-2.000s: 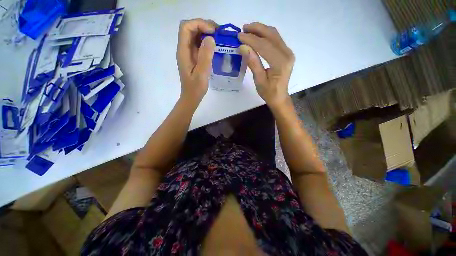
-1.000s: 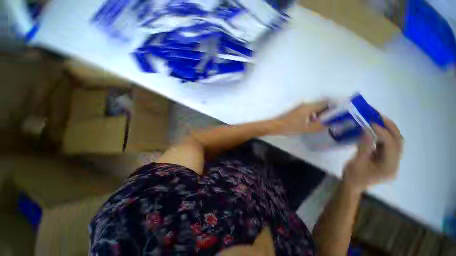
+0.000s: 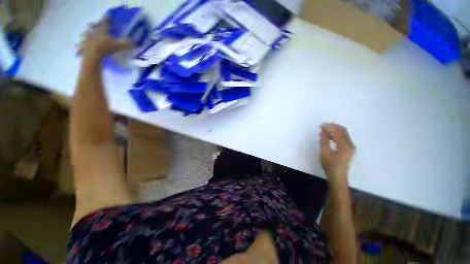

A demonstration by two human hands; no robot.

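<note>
My left hand (image 3: 100, 42) is stretched out to the upper left, beyond the heap, and is blurred. Its fingers are at a blue and white retail box (image 3: 126, 25), which they appear to hold. A heap of blue and white retail boxes (image 3: 190, 77) lies beside it on the white table (image 3: 309, 98). My right hand (image 3: 337, 147) is over the table's front edge area on the right, with its fingers curled, thumb near the fingertips and a gap between them. Nothing shows in it.
An open brown carton (image 3: 348, 26) stands at the back of the table. A bright blue stack of trays (image 3: 435, 31) is at the back right. Brown cartons (image 3: 149, 152) stand below the table's front edge. A dark flat slab (image 3: 270, 11) lies behind the heap.
My left hand has moved far left past the heap with the retail box. My right hand has let go of the box and come a little left. The view has turned left since the first frame.
</note>
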